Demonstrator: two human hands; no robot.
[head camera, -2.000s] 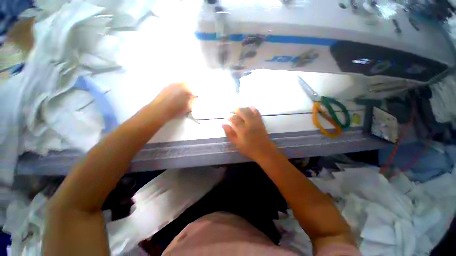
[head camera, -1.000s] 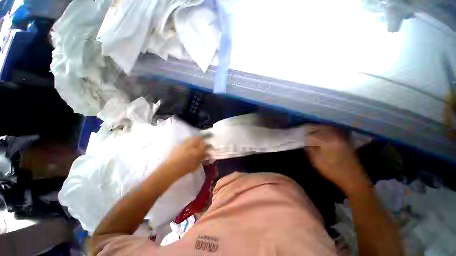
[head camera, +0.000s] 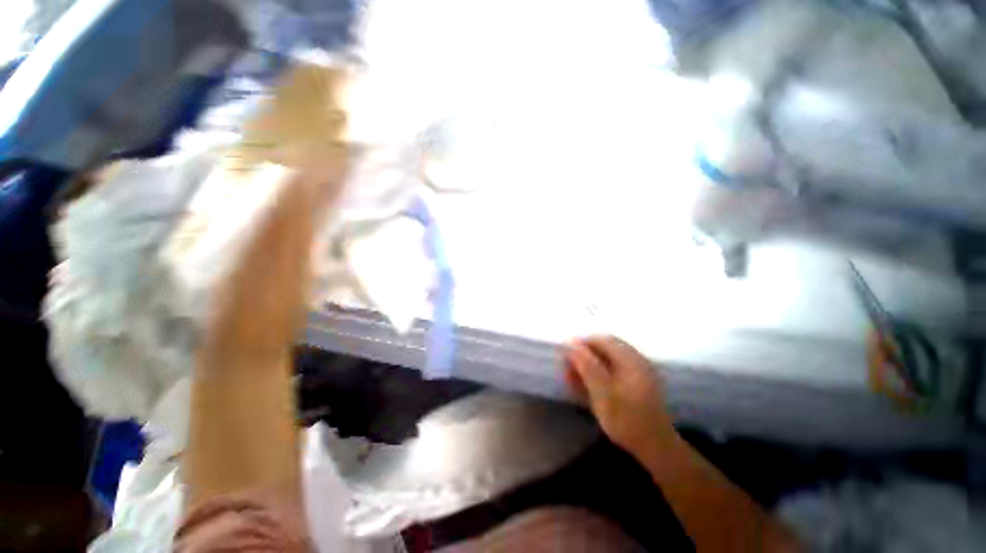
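My left arm reaches to the back left, and my left hand (head camera: 301, 113) is blurred over the pile of white cut pieces (head camera: 373, 259); whether it holds anything cannot be told. My right hand (head camera: 618, 383) rests at the table's front edge with its fingers curled; glare hides whether cloth is under them. A light blue strip (head camera: 438, 292) hangs over the table edge between my hands. A white piece (head camera: 487, 437) lies on my lap below the edge.
The sewing machine (head camera: 854, 184) is blurred at the upper right. Scissors with orange and green handles (head camera: 903, 362) lie on the table (head camera: 757, 394) at the right. A large white cloth heap (head camera: 119, 292) hangs at the left.
Both hands held a white strip at the lap a second ago. My left hand has moved up to the pile, my right hand to the table edge. The view has shifted, bringing the machine back in.
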